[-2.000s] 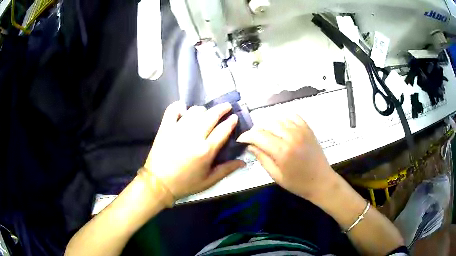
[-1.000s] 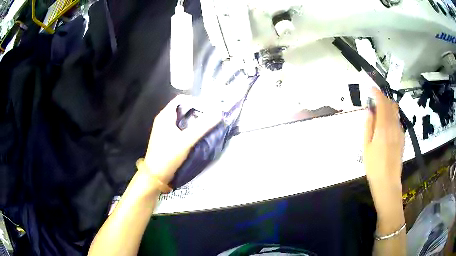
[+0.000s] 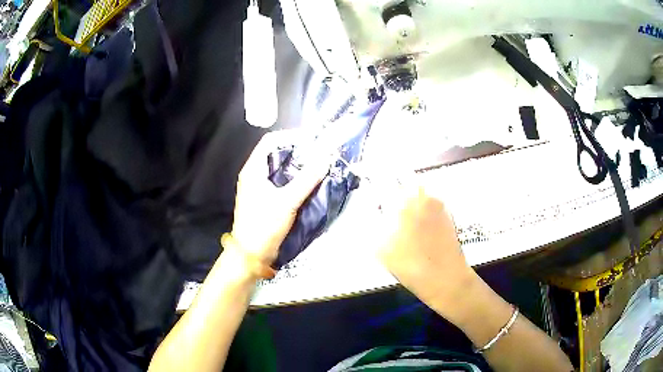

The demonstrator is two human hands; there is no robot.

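My left hand (image 3: 272,200) is closed on the navy lining (image 3: 312,221), which bunches under and between its fingers and runs up to the presser foot area (image 3: 374,83). My right hand (image 3: 422,232) is half closed just right of the lining, its fingers pointing left. Strong glare hides its fingertips and most of the thin grey tool in them; a narrow tip (image 3: 354,171) shows at the lining's edge. The black shell fabric (image 3: 196,138) lies left of my left hand.
Black scissors (image 3: 556,91) lie right of the needle, with a dark fabric strip (image 3: 621,200) over the table edge (image 3: 501,251). Dark scraps (image 3: 640,134) lie far right. A white lamp bar (image 3: 260,73) hangs over the cloth. A yellow frame (image 3: 611,272) stands below right.
My right hand went from the lining to the thin grey tool beside the scissors, then back left to the lining. The tool is gone from its place. My left hand keeps the lining.
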